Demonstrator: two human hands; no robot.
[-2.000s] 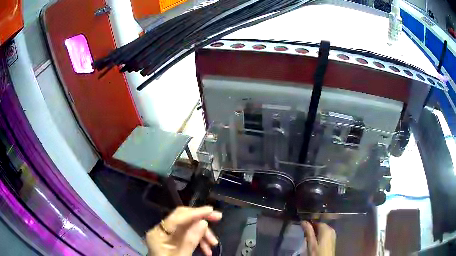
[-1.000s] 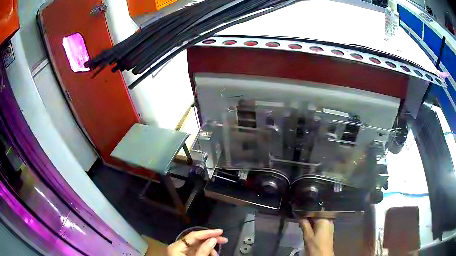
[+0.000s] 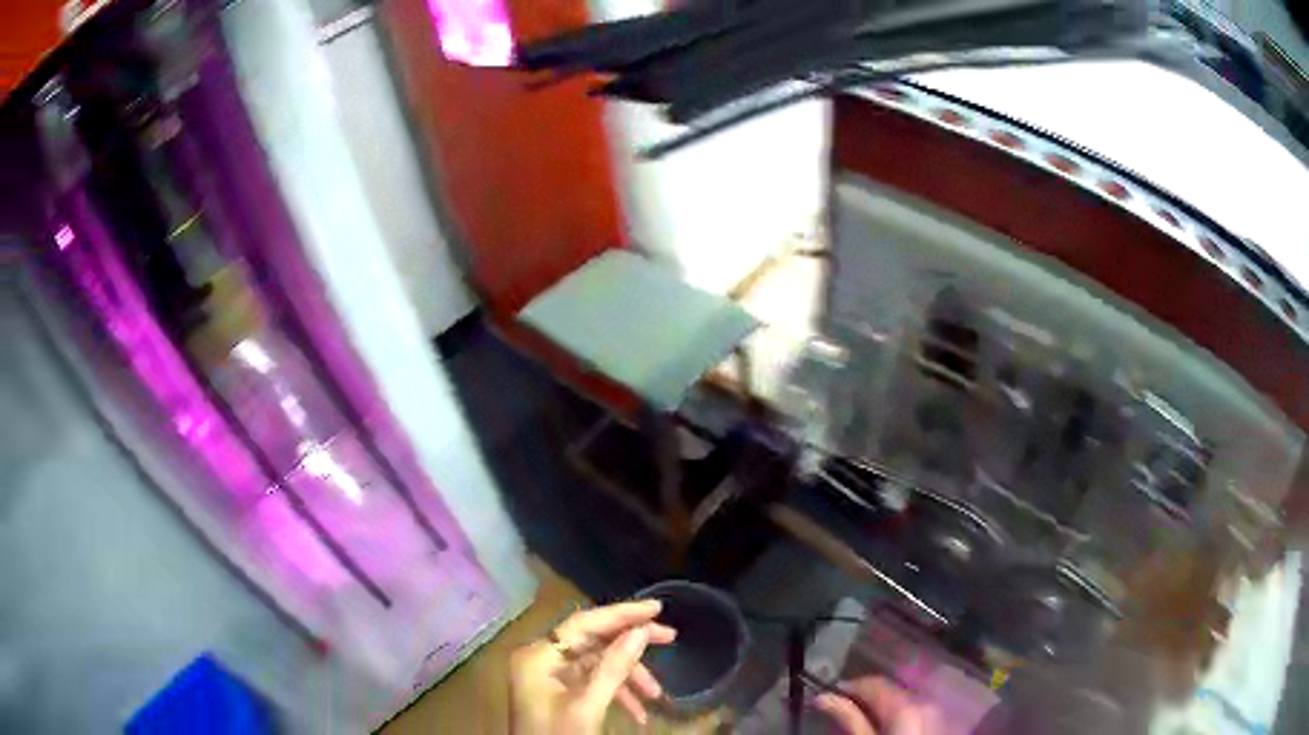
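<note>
My left hand [image 3: 596, 672] is at the bottom centre, over the edge of a dark round cup [image 3: 699, 646]. Its fingers are half bent and a little apart, with nothing visible in them. My right hand [image 3: 886, 709] is blurred and cut off by the bottom edge, below the rollers. A thin dark upright strip [image 3: 797, 672] shows just left of its fingertips; whether the hand holds it is unclear. The edge-painting machine [image 3: 933, 259] has dark paint rollers [image 3: 955, 553] low down, blurred. A bundle of black straps [image 3: 861, 58] lies across the top.
A grey-green stool [image 3: 639, 323] stands left of the machine. The oven opening [image 3: 273, 417], lit magenta, is on the left, with dark strips hanging in it. A blue bin [image 3: 201, 704] is at the bottom left. An orange-red door [image 3: 531, 172] is behind.
The view has swung left, bringing in more of the oven and the blue bin. The strap that hung across the machine front has gone from there. My right hand is now lower in the picture.
</note>
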